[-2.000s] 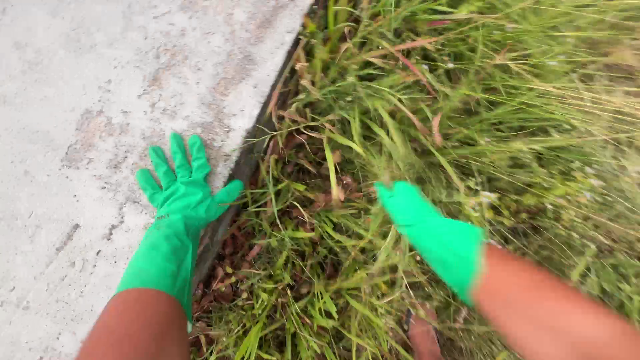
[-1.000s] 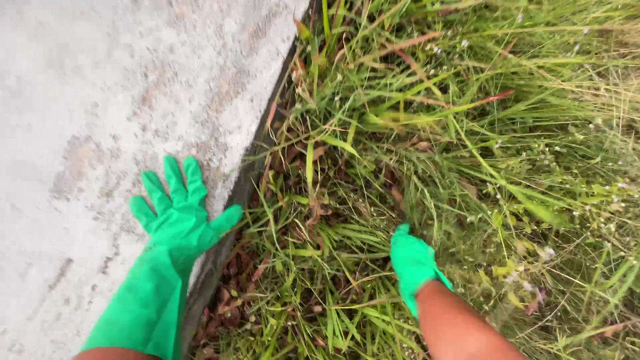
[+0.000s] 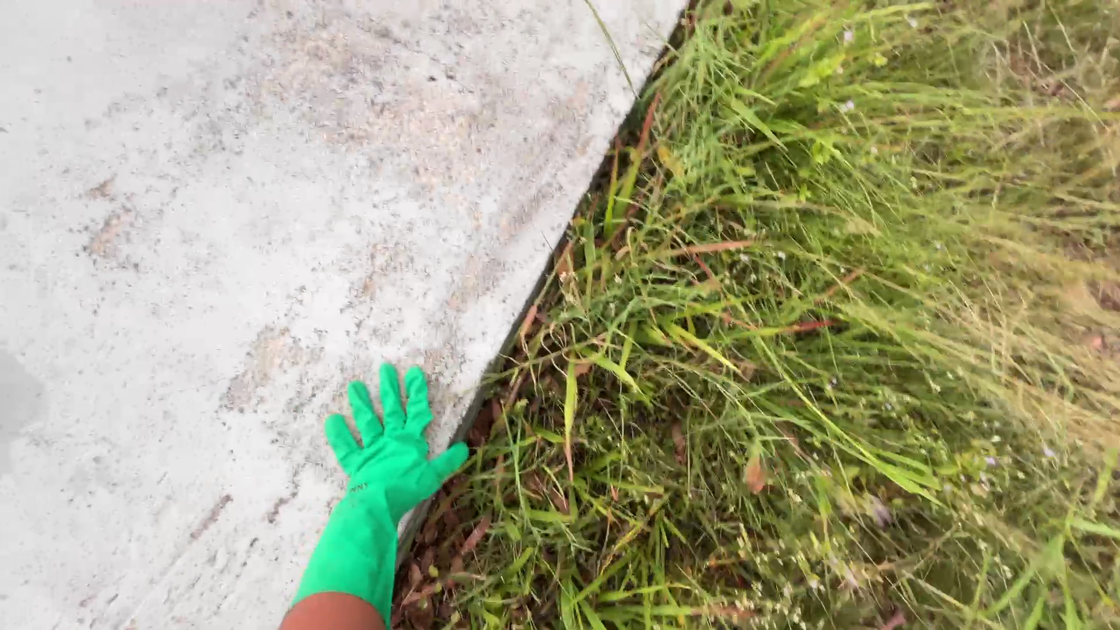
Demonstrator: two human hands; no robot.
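Observation:
My left hand (image 3: 389,459), in a green rubber glove, rests flat on the pale concrete slab (image 3: 219,289) with its fingers spread and nothing in it. Its thumb reaches the slab's edge, where the long green grass (image 3: 744,350) begins. Brown dry leaves (image 3: 429,569) lie along that edge, just right of my left wrist. My right hand is out of the frame.
Grass and weeds fill the right side, with thin dry stalks (image 3: 1032,350) toward the far right. The slab's dark side edge (image 3: 534,302) runs diagonally from bottom centre to the top. A darker patch (image 3: 17,398) marks the slab at the far left.
My right hand, gloved in green and over the grass in both earlier frames, has gone out of view. My left hand stays spread on the slab by its edge.

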